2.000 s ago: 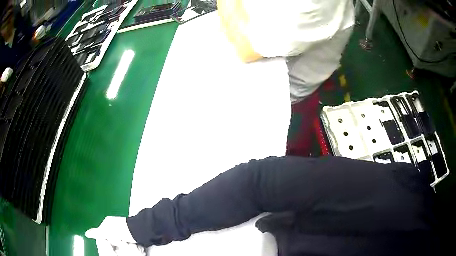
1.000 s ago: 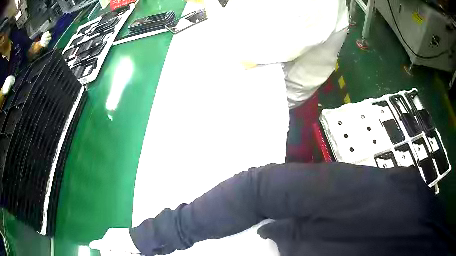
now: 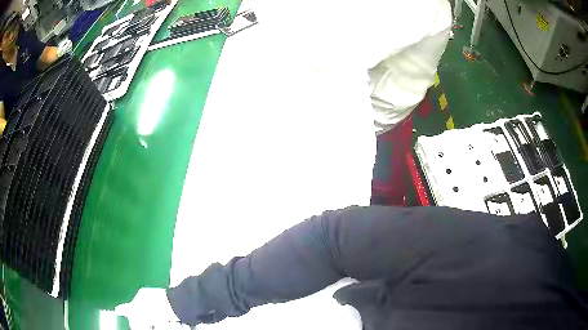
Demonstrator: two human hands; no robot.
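My right hand (image 3: pixel 149 309), in a white glove with a dark sleeve, is at the bottom left, over the border between the green surface (image 3: pixel 122 225) and the white table mat (image 3: pixel 271 161). The bottom edge cuts it off, and a fingertip points left. The glove is overexposed, so I cannot tell whether it holds anything. My left hand is out of the picture. My right sleeve crosses the lower part of the view and hides part of the mat.
Stacked black trays (image 3: pixel 48 174) stand at left. A tray of dark frames (image 3: pixel 116 55) lies beyond them. A white-clothed person (image 3: pixel 409 71) is at the mat's far right. A white tray on a red base (image 3: pixel 451 169) is at right. Another person (image 3: pixel 26 61) is at upper left.
The view has shifted slightly. The person at upper left shows more. The white-clothed person's arm has moved off the mat's middle. My right hand stays at the bottom left.
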